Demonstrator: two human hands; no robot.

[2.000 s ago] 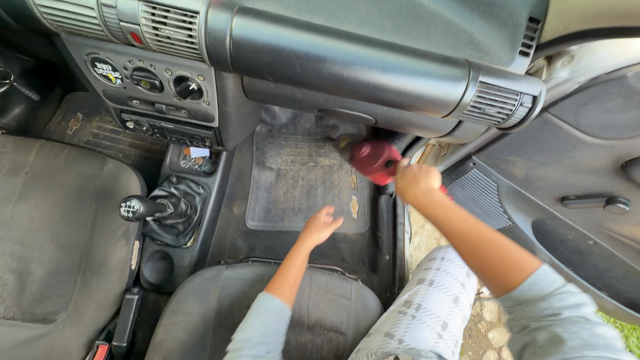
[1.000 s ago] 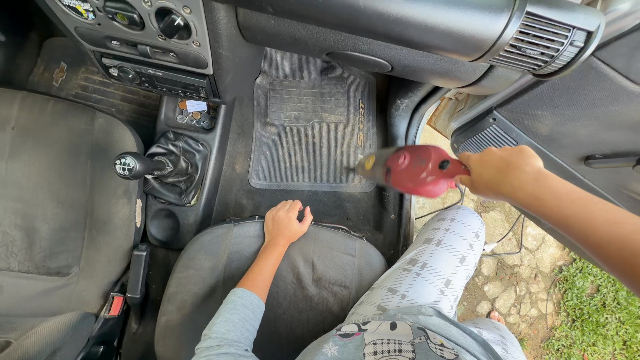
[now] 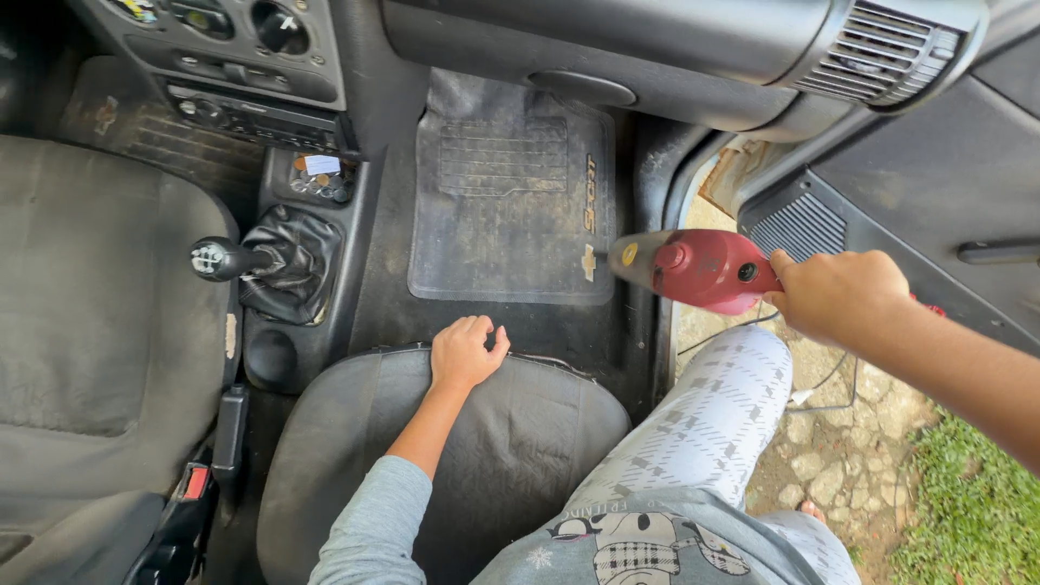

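Note:
My right hand grips the rear handle of a red handheld vacuum cleaner. Its smoky clear nozzle points left, at the right edge of a dusty rubber floor mat in the passenger footwell. Whether the nozzle tip touches the mat I cannot tell. My left hand rests on the front edge of the dark fabric passenger seat, fingers loosely curled, with nothing seen in it. A dark power cord hangs near my leg, outside the door sill.
Left of the footwell stand the gear lever, a tray with coins and the handbrake lever. The driver's seat is at the far left. The dashboard overhangs the mat, and the open door is at the right.
My left hand, over the footwell two seconds ago, has come back to the seat's front edge. The vacuum has moved away from below the dashboard toward the seat. The view has shifted closer.

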